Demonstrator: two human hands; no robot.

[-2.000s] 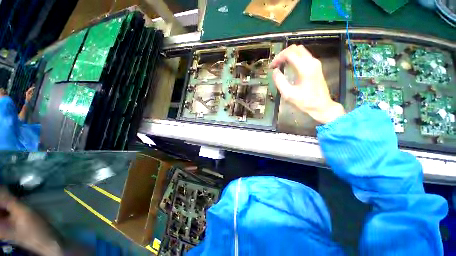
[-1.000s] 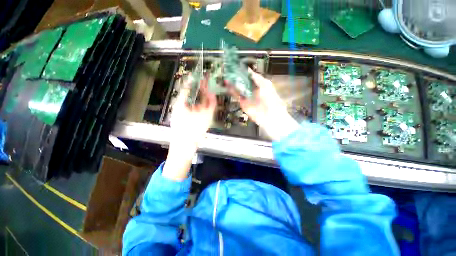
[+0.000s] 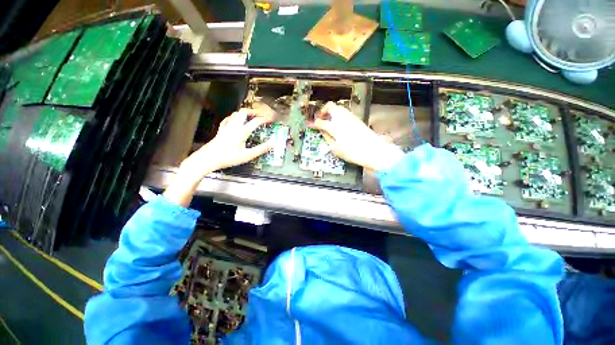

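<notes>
A solder pallet lies on the conveyor in front of me. Its two near pockets hold green circuit boards, one at left and one at right. Its two far pockets show dark openings, partly behind my fingers. My left hand is bent over the left side, fingertips at the upper edge of the left board. My right hand has its fingertips pinched together at the upper edge of the right board. Whether the fingertips grip a clamp or a board edge is hidden.
Pallets with boards lie at right on the metal-railed conveyor. Stacked black trays with green panels stand at left. A brown square piece, loose boards and a fan are on the green bench. Pallets sit low by my knees.
A second ago both hands held blurred boards above the pallet. Now boards lie in the two near pockets, which were bare two seconds ago, and both hands are lower, at the boards' upper edges.
</notes>
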